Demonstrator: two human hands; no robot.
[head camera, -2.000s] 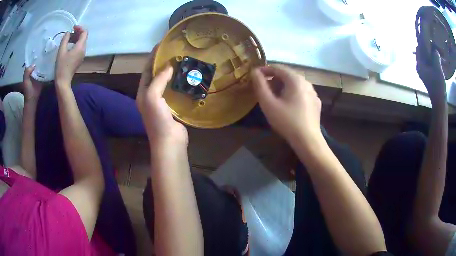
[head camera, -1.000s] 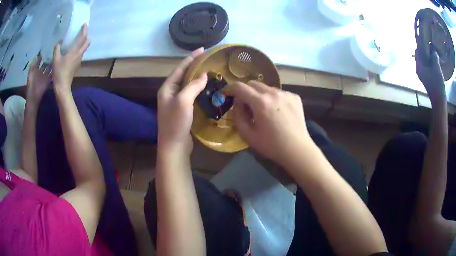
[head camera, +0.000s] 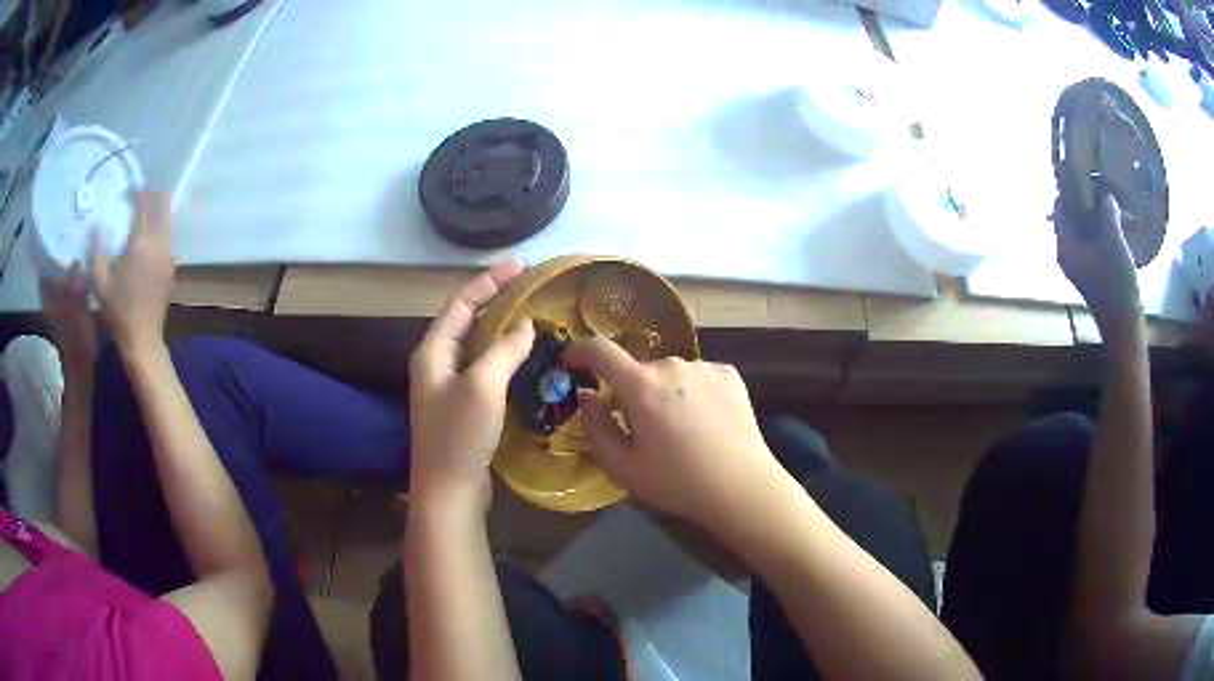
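Observation:
A round gold-tan base housing (head camera: 573, 488) is held open side up above my lap, just in front of the bench edge. A small black cooling fan (head camera: 553, 387) with a blue and white hub label lies inside it, left of centre. My left hand (head camera: 466, 379) grips the housing's left rim, with its thumb inside by the fan. My right hand (head camera: 679, 426) reaches in from the right, its fingertips at the fan's right side. The fingers cover part of the fan, and the thin wires are barely visible.
A dark base housing (head camera: 494, 182) lies on the white foam sheet (head camera: 639, 120). White covers (head camera: 939, 220) lie at right. At left, a neighbour's hands are at a white housing (head camera: 87, 197). At right, another person's hand holds a dark housing (head camera: 1132, 166). The bench's wooden edge (head camera: 772, 306) runs across.
The gold housing has moved down, away from the bench. My right hand has gone from the housing's right rim to the fan. The view has shifted, showing more bench.

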